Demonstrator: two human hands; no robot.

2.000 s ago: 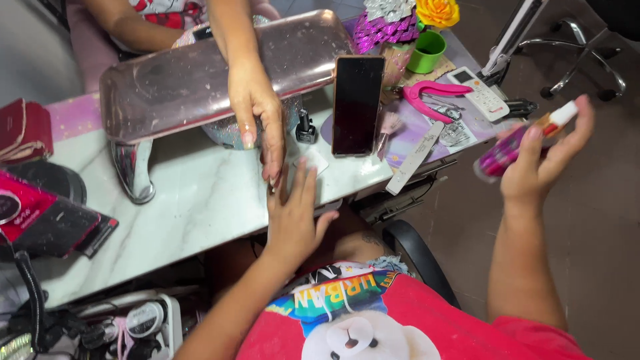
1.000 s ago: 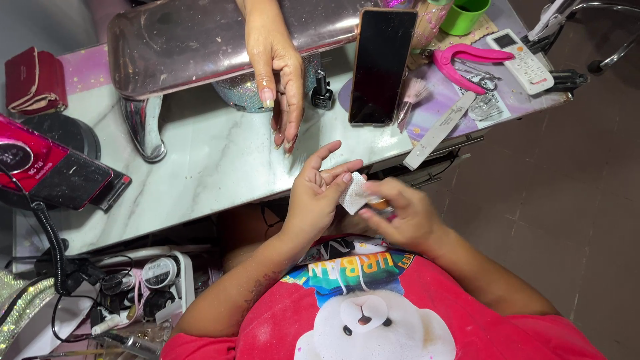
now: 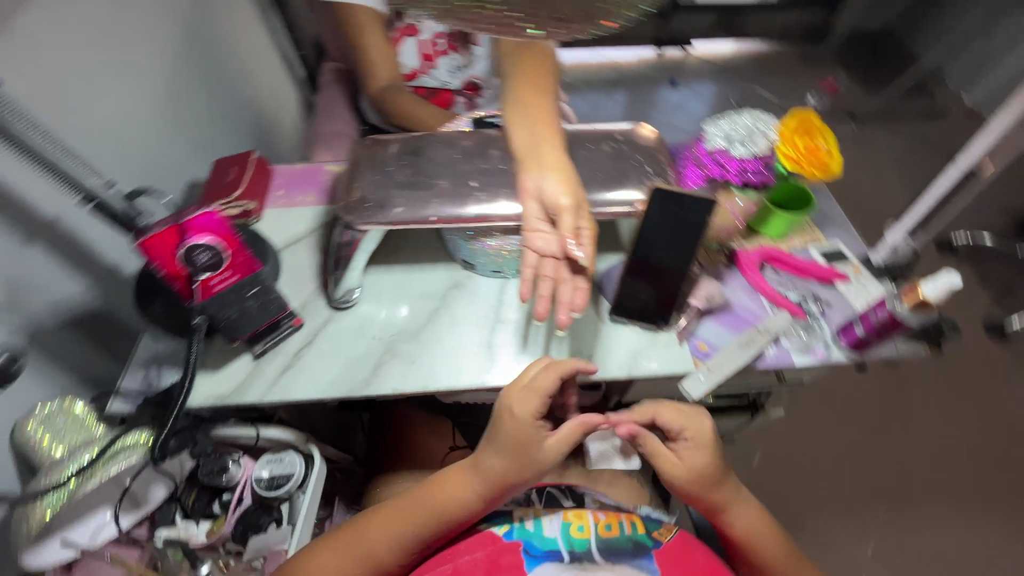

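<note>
My left hand (image 3: 528,428) and my right hand (image 3: 680,448) meet fingertip to fingertip above my lap, just off the table's near edge. A small white wipe (image 3: 611,450) hangs below the touching fingers; which hand grips it is hard to tell. Across the metallic arm rest (image 3: 448,180) lies another person's forearm, and that person's hand (image 3: 556,240) is palm up over the marble-look table (image 3: 432,352). A dark-screened phone (image 3: 662,258) stands to the right of that hand. A purple bottle with a white cap (image 3: 900,310) is at the table's right end.
A pink nail drill unit (image 3: 204,256) with a coiled cord stands at left, by a red purse (image 3: 234,186). At right are a nail file (image 3: 736,356), a pink ring-shaped tool (image 3: 780,280), a green cup (image 3: 784,210) and a yellow artificial flower (image 3: 809,144). A bin of jars (image 3: 278,474) sits lower left.
The purple bottle, in my right hand two seconds ago, now stands at the table's right end. My two hands have come together at the fingertips. The other person's hand has turned palm up.
</note>
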